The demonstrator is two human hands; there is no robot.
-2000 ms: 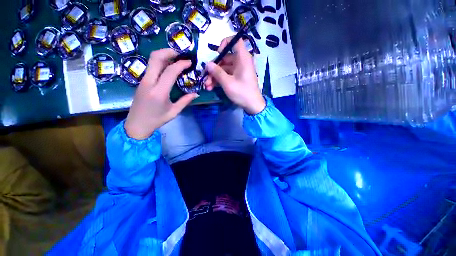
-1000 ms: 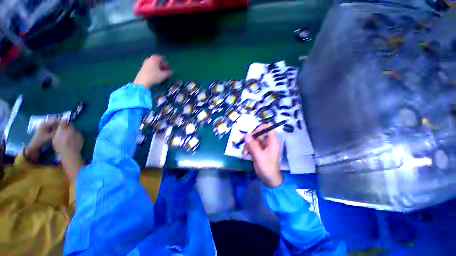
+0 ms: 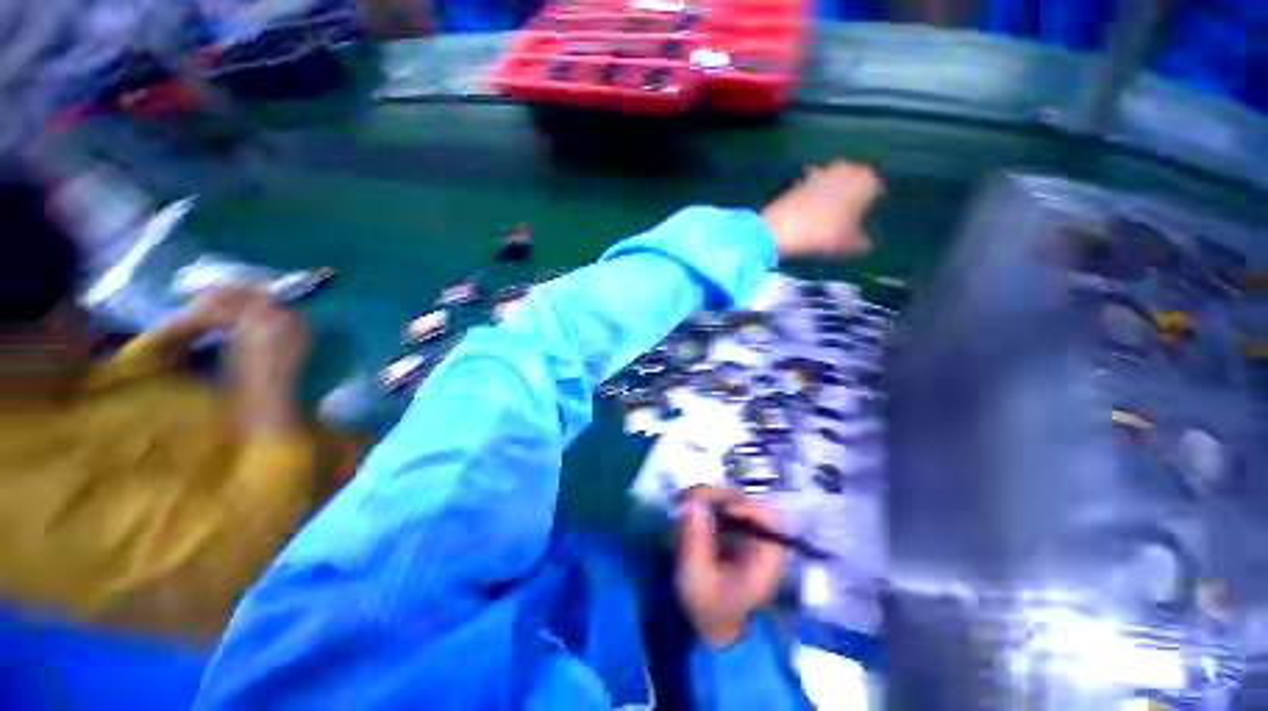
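My left hand (image 3: pixel 830 211) is stretched over the far part of the green bench, blurred; I cannot tell whether it holds anything. My right hand (image 3: pixel 726 563) is near the bench's near edge and grips the dark tweezers (image 3: pixel 769 531), which point across the white paper. Several round units (image 3: pixel 752 465) with dark rims lie partly on the release liner (image 3: pixel 686 442), some hidden by my left sleeve. Black adhesive pieces (image 3: pixel 830 479) lie on the sheet to the right of the units. The picture is blurred.
A red parts tray (image 3: pixel 612 67) with dark round parts stands at the far side. A stack of clear blister trays (image 3: pixel 980 458) stands at the right, parts with orange bits in its top. At left, a person in yellow-brown clothing has their hands at the bench (image 3: pixel 376 208).
My left arm has swung from the left across the units to the far right. The view has shifted, showing more of the red tray. My right hand still holds the tweezers near the white paper.
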